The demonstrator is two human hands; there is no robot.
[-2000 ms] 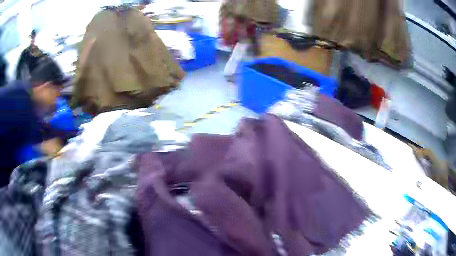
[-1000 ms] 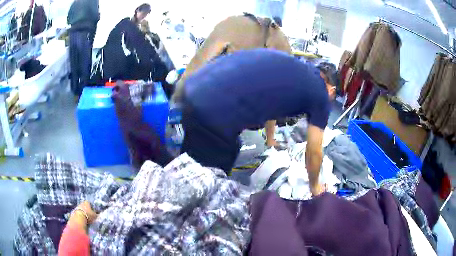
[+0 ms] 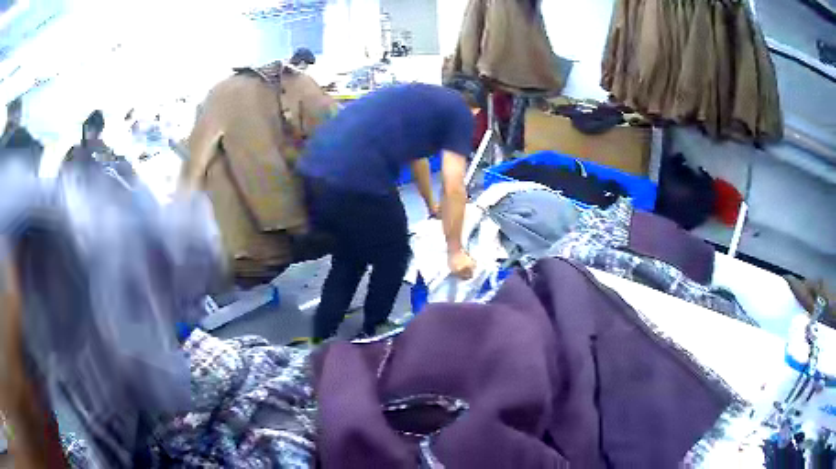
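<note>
A coat lies in front of me with its dark purple inner side up and a plaid-edged opening in it. More grey-white plaid cloth bunches beside it on the left. A blurred grey plaid piece hangs raised at the far left. A blurred forearm, apparently my left, rises at the left edge beside this piece; its hand cannot be made out. My right hand is not in view.
A person in dark blue bends over white and grey cloth beyond the coat. A blue bin stands behind. A folded plaid and purple piece lies on the white table. Brown jackets hang behind.
The view has swung right since one second ago. The plaid cloth at the left is now raised and blurred. My left hand, clear on plaid cloth before, can no longer be made out.
</note>
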